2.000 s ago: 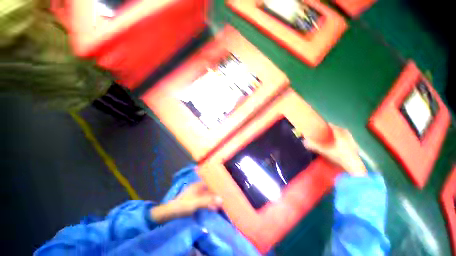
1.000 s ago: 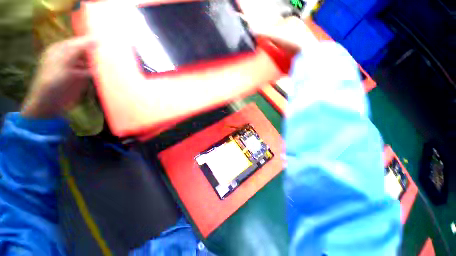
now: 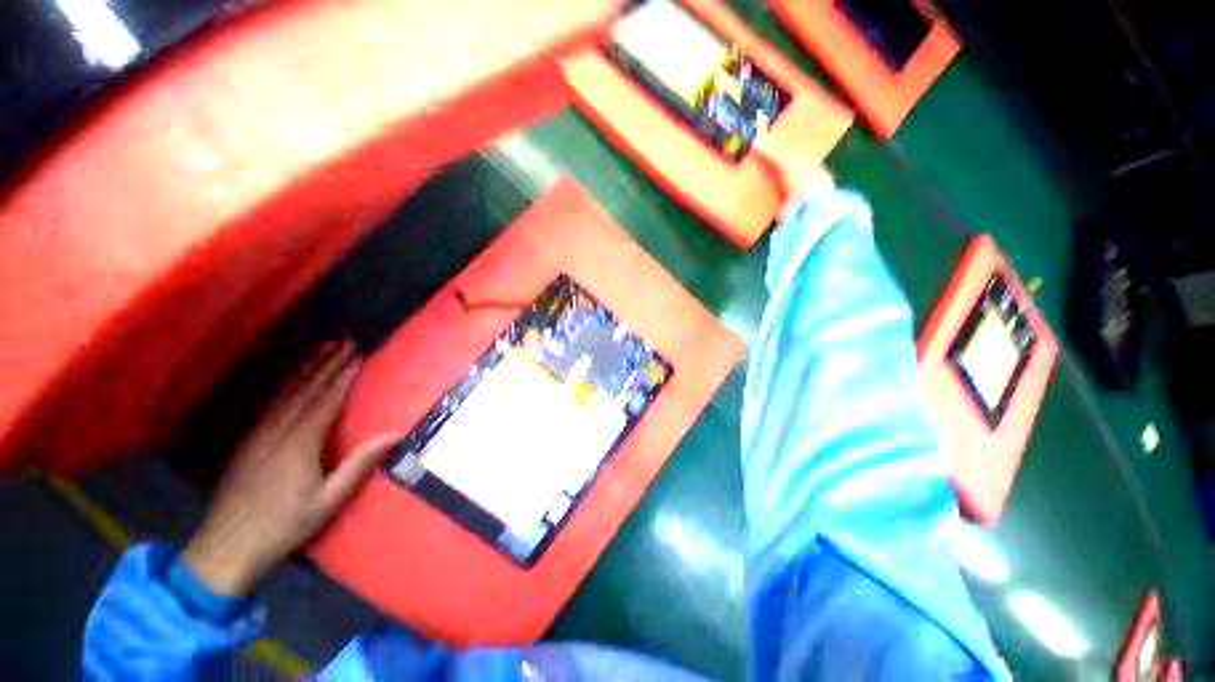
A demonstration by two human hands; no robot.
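Observation:
An open tablet [image 3: 513,453] lies on a red-orange foam pad [image 3: 440,593] in front of me, its pale battery and circuit board showing. A thin orange flex cable [image 3: 486,304] sticks out from its upper edge onto the pad. My left hand [image 3: 287,466] rests at the pad's left edge, fingers spread, thumb near the tablet's corner. My right hand [image 3: 789,176] reaches out to the near edge of a second foam pad [image 3: 640,147] that bears another open tablet [image 3: 680,56]; its fingers are small and blurred, so its grip is unclear.
Large stacked red-orange foam pads [image 3: 333,87] stand at upper left. Another pad with an open tablet [image 3: 993,349] is at right, and one with a dark tablet [image 3: 890,24] is at the top. The green bench [image 3: 666,586] runs beneath. A dark tray [image 3: 1113,300] is at far right.
The face-down black tablet and its pad are no longer in my hands. My left hand has come down to the near pad, and my right hand has moved to the far pad.

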